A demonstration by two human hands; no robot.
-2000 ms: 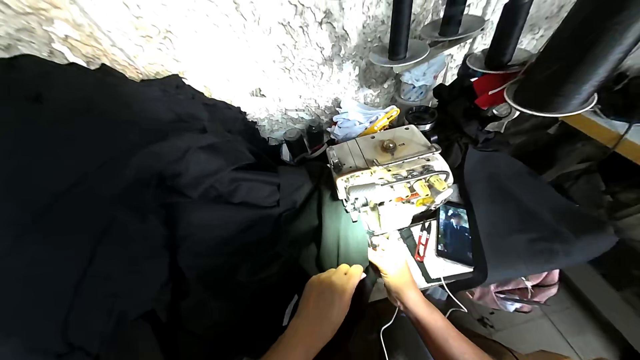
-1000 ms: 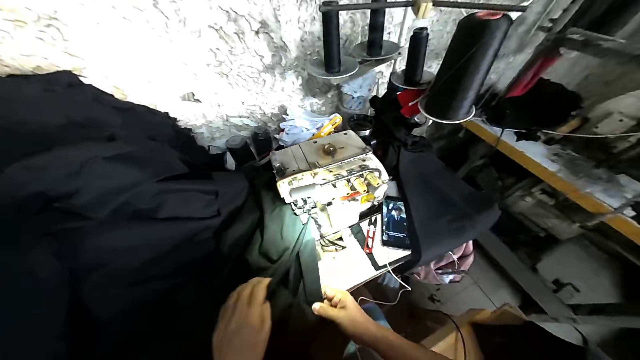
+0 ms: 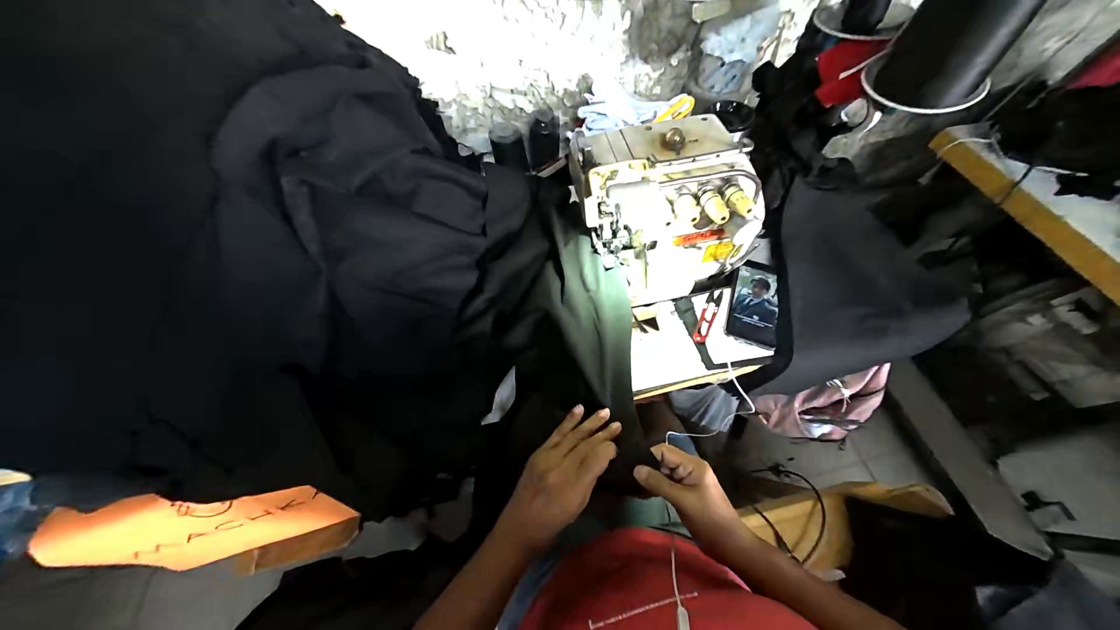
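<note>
Black fabric (image 3: 604, 350) runs from under the front of an overlock sewing machine (image 3: 674, 201) down to my lap, where the machine's lamp lights it greenish. My left hand (image 3: 569, 472) lies on this fabric with its fingers stretched and somewhat apart. At the fabric's lower right edge, my right hand (image 3: 687, 481) pinches it between thumb and fingers. Red-handled thread snips (image 3: 707, 317) lie on the white table right of the fabric, beside a phone (image 3: 752, 304) with a lit screen and a white cable.
A large heap of black cloth (image 3: 350, 219) covers the left side. Black thread cones (image 3: 949, 52) stand at the back right. Dark cloth (image 3: 857, 289) hangs over the table's right end. An open cardboard box (image 3: 840, 507) is at lower right, with an orange-lit carton (image 3: 201, 529) at lower left.
Both hands have moved from close to the machine's front down toward my lap, and more fabric now shows between them and the machine. The view has shifted.
</note>
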